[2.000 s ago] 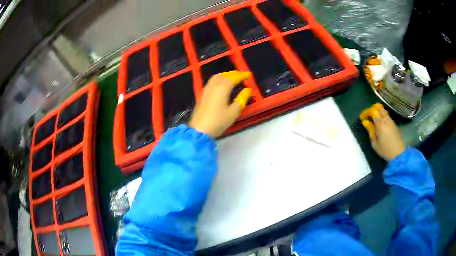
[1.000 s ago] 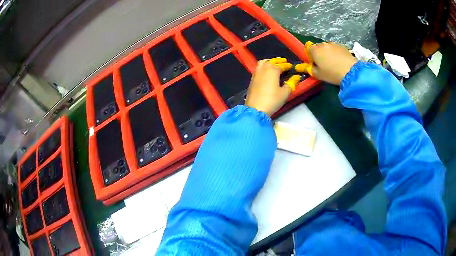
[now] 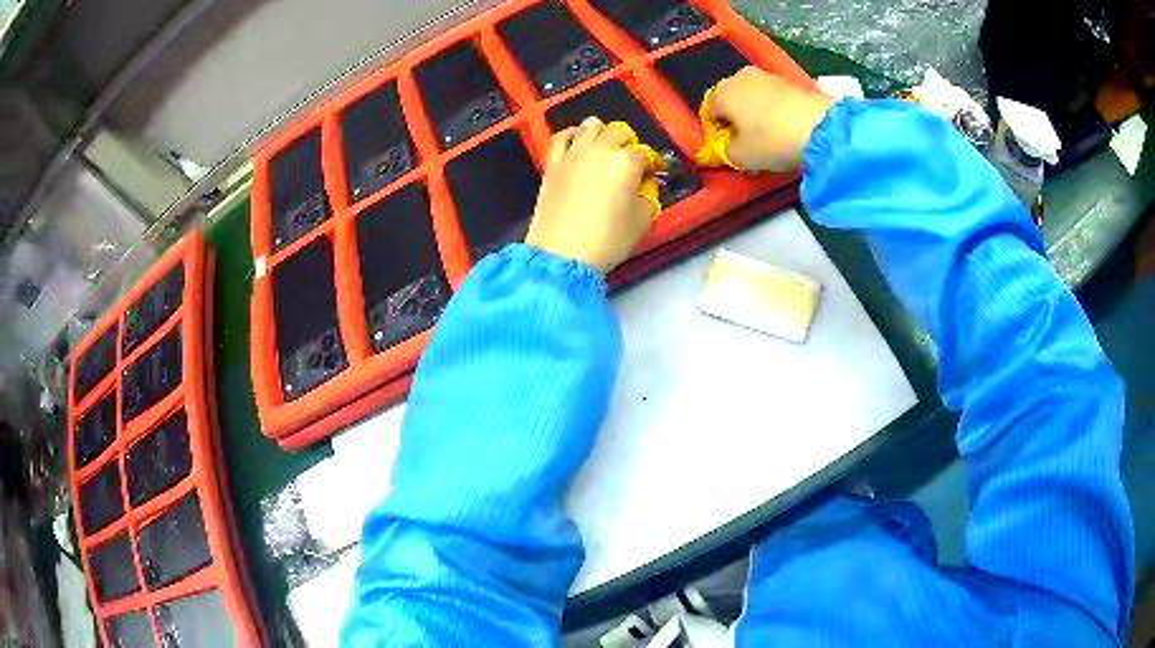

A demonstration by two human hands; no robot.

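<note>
A red-orange foam tray [image 3: 342,225] stands behind the white mat [image 3: 709,418], with dark phone backs in its pockets. My left hand [image 3: 593,190], with yellow finger cots, has its fingers curled at a phone back [image 3: 608,112] in the front row. My right hand [image 3: 756,120], also with yellow cots, is closed at the neighbouring pocket to the right. Its fingertips are beside the camera end of that phone back. What either hand pinches is hidden by the fingers. A cream-yellow block [image 3: 761,296] lies on the mat.
A second red foam tray [image 3: 207,367] with dark backs stands at the left. Whitish sheets [image 3: 361,475] lie at the mat's left end. Crinkled clear plastic [image 3: 874,32] lies at the back right. A container and white scraps [image 3: 1023,130] stand behind my right sleeve.
Both hands were reaching over the tray's front-right pocket a second ago. Now they are over the pockets further left, fingers more curled. The camera view has shifted a little.
</note>
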